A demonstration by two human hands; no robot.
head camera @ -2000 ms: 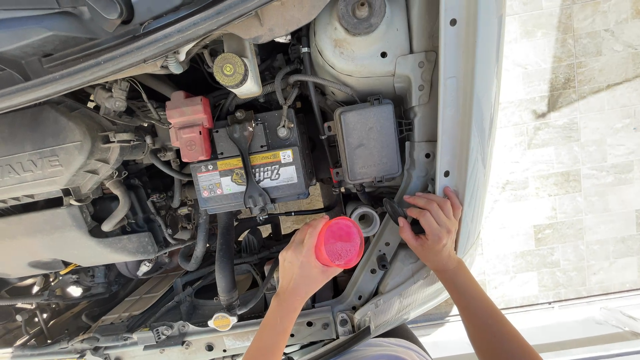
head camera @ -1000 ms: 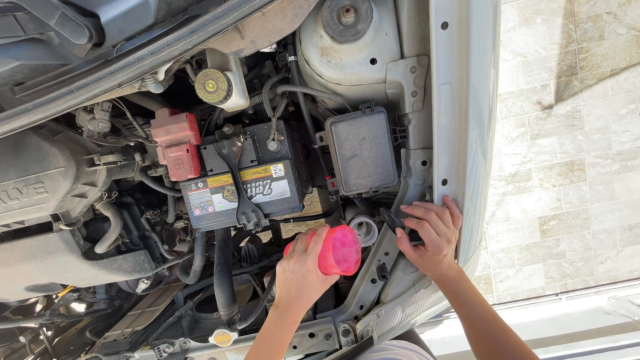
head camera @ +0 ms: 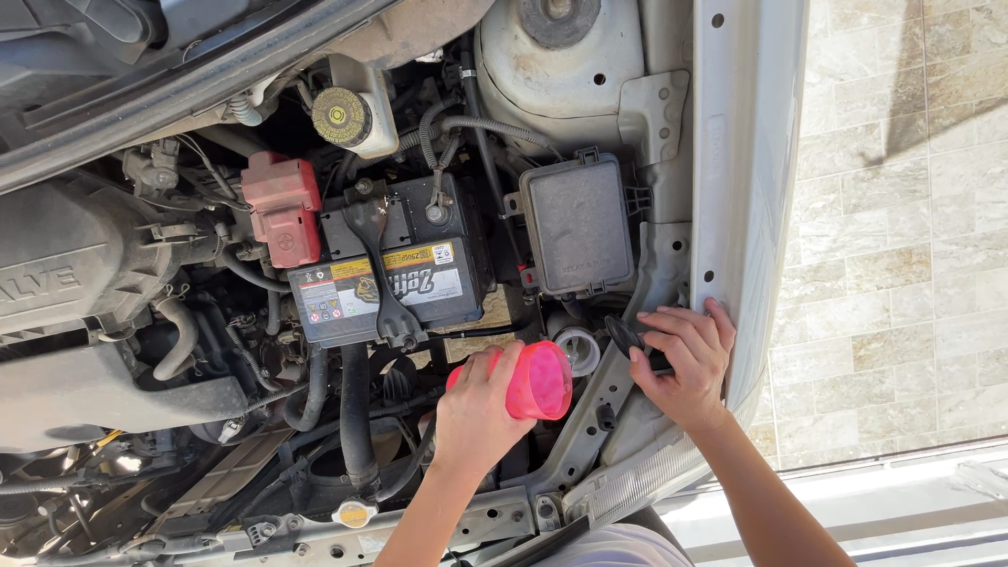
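Note:
My left hand [head camera: 480, 405] grips a pink plastic cup [head camera: 543, 382], tilted to the right, its rim beside the open white filler neck of a fluid reservoir [head camera: 579, 351]. A thin clear stream seems to run from the cup's rim into the neck. The fingers of my right hand [head camera: 685, 358] hold a black cap [head camera: 624, 335] just right of the neck, close to the fender edge. Part of the cap is hidden behind the fingers.
A car battery [head camera: 394, 276] with a red terminal cover [head camera: 282, 209] lies to the left. Above the neck is a black relay box [head camera: 579, 224]. The radiator cap [head camera: 356, 513] and brake fluid reservoir cap [head camera: 341, 116] are farther left. The fender rail [head camera: 713, 197] runs along the right.
The cup, upright or nearly so two seconds ago, has tipped toward the filler neck in my left hand. My right hand has stayed by the neck with the black cap.

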